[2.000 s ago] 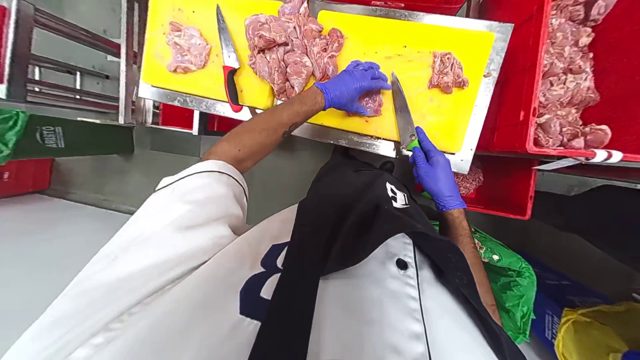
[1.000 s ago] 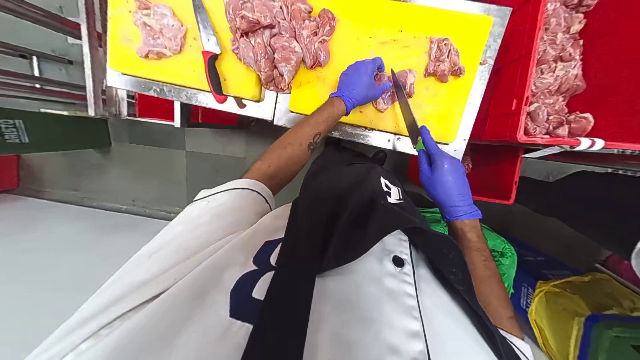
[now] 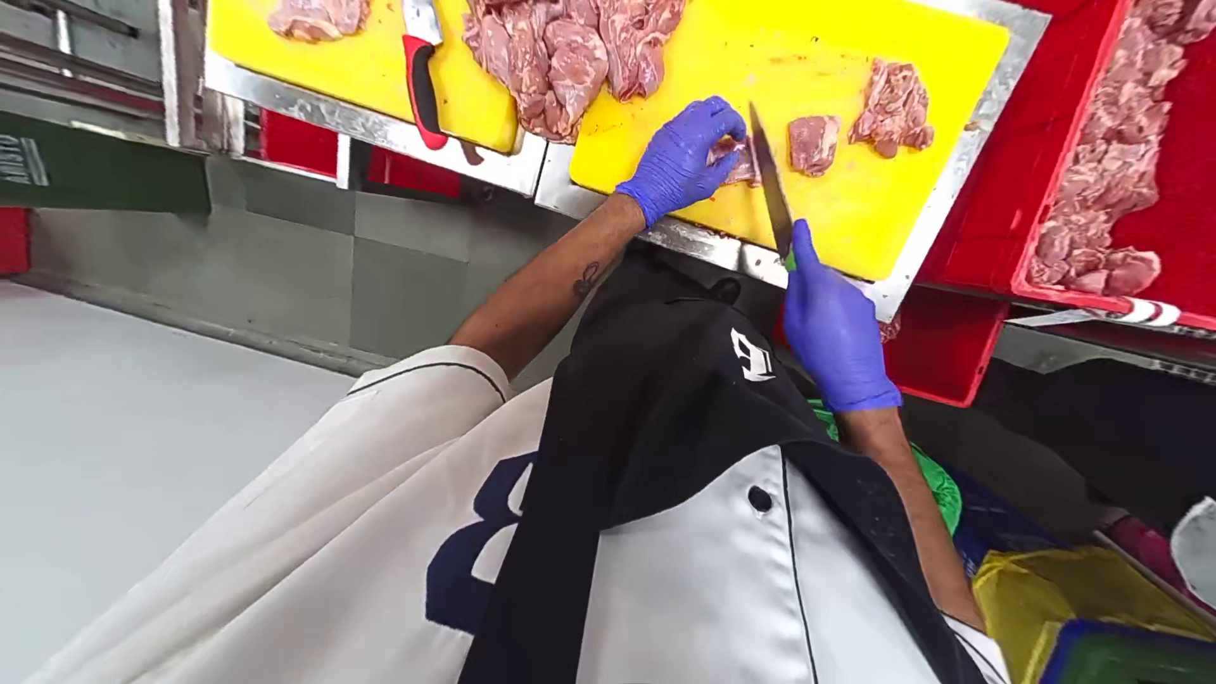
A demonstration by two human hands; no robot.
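My left hand [image 3: 681,159], in a blue-purple glove, presses its fingertips on a piece of raw meat [image 3: 737,163] on the yellow cutting board [image 3: 741,57]. Gripped in my gloved right hand [image 3: 836,318] is a knife [image 3: 770,180] with a green handle, its blade against the right side of that piece. Just right of the blade lies a separate cut piece [image 3: 813,145], and beyond it a small heap of meat [image 3: 893,108]. A larger pile of raw meat [image 3: 570,52] spans the boards' junction at the left.
A knife with a red and black handle [image 3: 422,90] lies on the left yellow board [image 3: 475,95], near another meat piece [image 3: 318,17]. At the right stands a red crate [image 3: 1031,228] holding much meat [image 3: 1107,180]. Metal edging [image 3: 703,243] borders the boards.
One second ago a single piece lay by the knife and left hand; now a cut piece lies separately right of the blade. The view has shifted somewhat.
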